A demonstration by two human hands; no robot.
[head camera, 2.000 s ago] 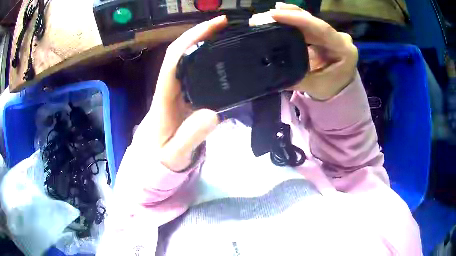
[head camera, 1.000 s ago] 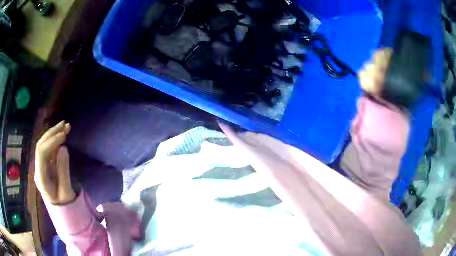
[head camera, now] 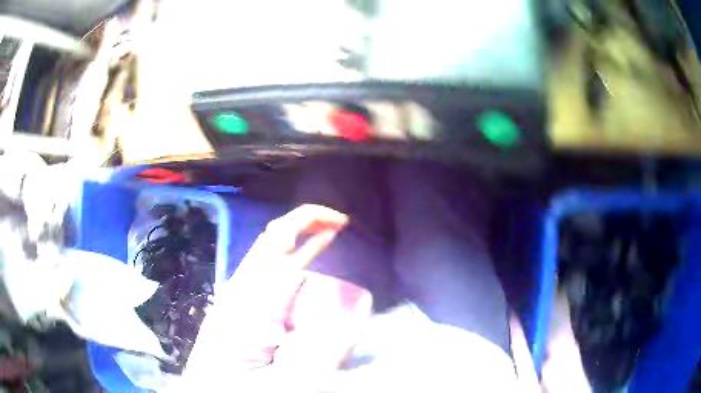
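My left hand is blurred near the middle, in front of the press, with fingers and thumb apart. I see nothing in it. Blurred pale pink shapes, likely my right sleeve, show at the lower right by the right blue bin. My right hand cannot be made out there. Black corded parts lie in the right bin, and more black corded parts lie in the left blue bin.
The press front stands ahead, with a left green button, a red emergency stop and a right green button. The pale press bed is behind them. Whitish wrap hangs over the left bin. Wooden bench shows at the right.
The view has swung from the right bin back to the press. The black unit held by my right hand a second ago is no longer seen. My left hand now shows near the middle.
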